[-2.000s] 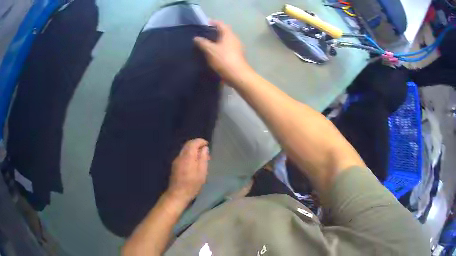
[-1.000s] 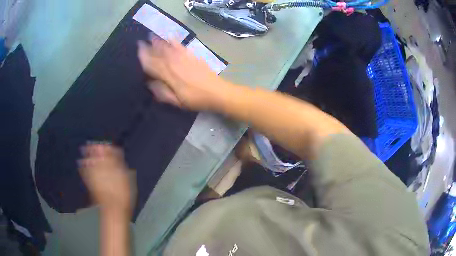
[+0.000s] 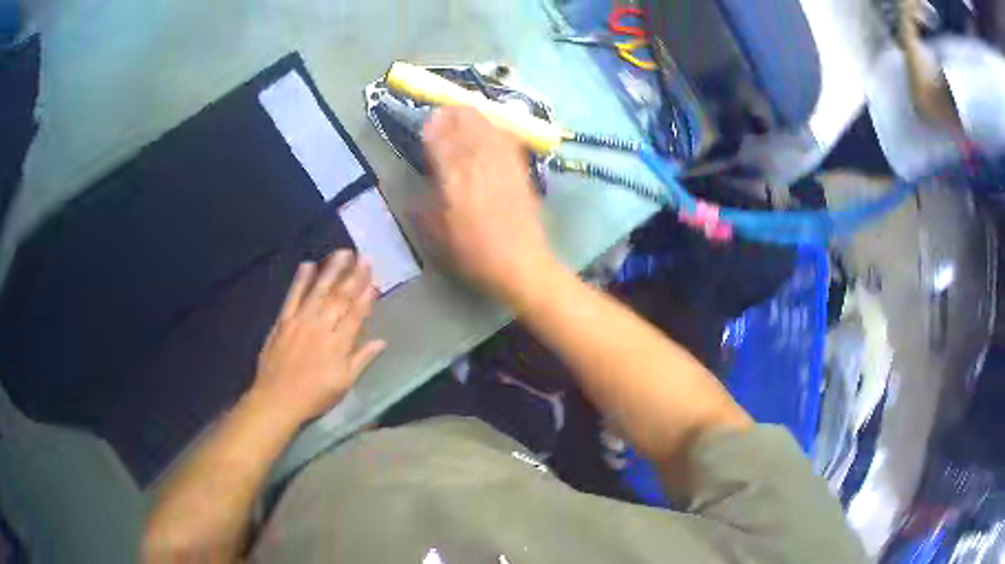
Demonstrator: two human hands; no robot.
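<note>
A dark garment piece (image 3: 165,275) lies flat on the pale green table, its straight end toward the iron. Two white interlining strips (image 3: 312,129) run along that end, with a seam between them. My left hand (image 3: 316,331) lies flat on the piece beside the nearer strip, fingers spread. The steam iron (image 3: 402,121) rests on the table with its yellow handle on top. My right hand (image 3: 479,182) is blurred at the near side of the handle; whether its fingers close on the handle cannot be told.
Blue hoses (image 3: 793,226) tied with a pink strip run right from the iron. Red and yellow handles (image 3: 630,39) lie at the table's far corner. A blue basket (image 3: 777,353) with dark cloth is below the table edge (image 3: 441,364). More dark cloth (image 3: 17,121) is at far left.
The piece was turned from upright to slanting, and its two strips came into view. My right hand moved off the piece to the iron. My left hand moved toward the strips.
</note>
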